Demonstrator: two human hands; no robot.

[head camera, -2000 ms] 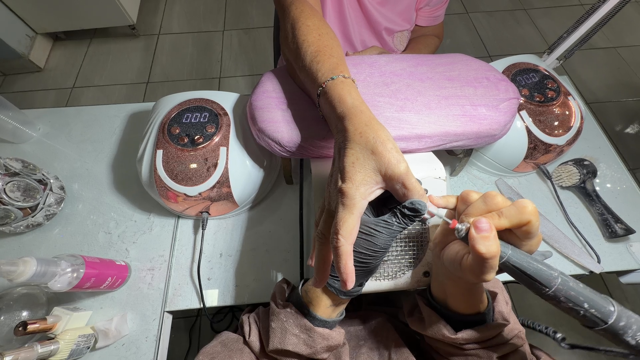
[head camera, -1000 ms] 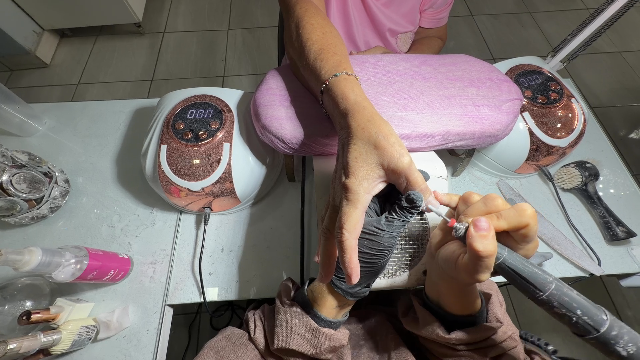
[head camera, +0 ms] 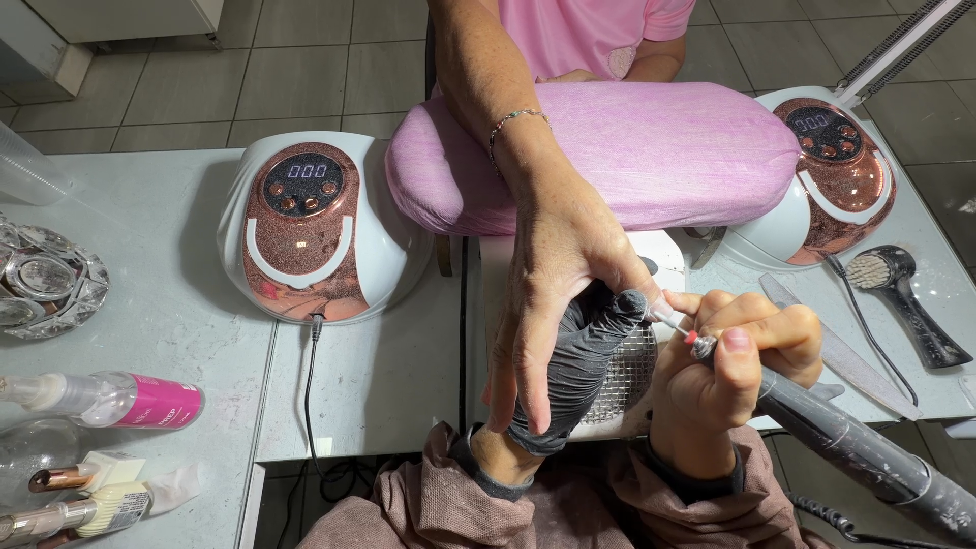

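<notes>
My left hand (head camera: 576,366), in a black glove, holds the thumb of another person's bare hand (head camera: 560,252); that hand partly covers mine. My bare right hand (head camera: 743,351) grips a dark electric nail drill handpiece (head camera: 854,446) near its front. The thin bit (head camera: 671,323), with a red band, reaches to the thumbnail (head camera: 660,306); exact contact is hard to tell. Beneath the hands lies a white dust collector with a metal mesh (head camera: 627,374). The client's forearm, wearing a bracelet (head camera: 503,126), crosses a pink cushioned armrest (head camera: 648,152).
Nail lamps stand at left (head camera: 301,229) and right (head camera: 831,175). A nail file (head camera: 839,347) and a dust brush (head camera: 907,301) lie at right. At left are a spray bottle (head camera: 145,400), a faceted glass dish (head camera: 46,278) and small bottles (head camera: 114,507). Cables cross the table.
</notes>
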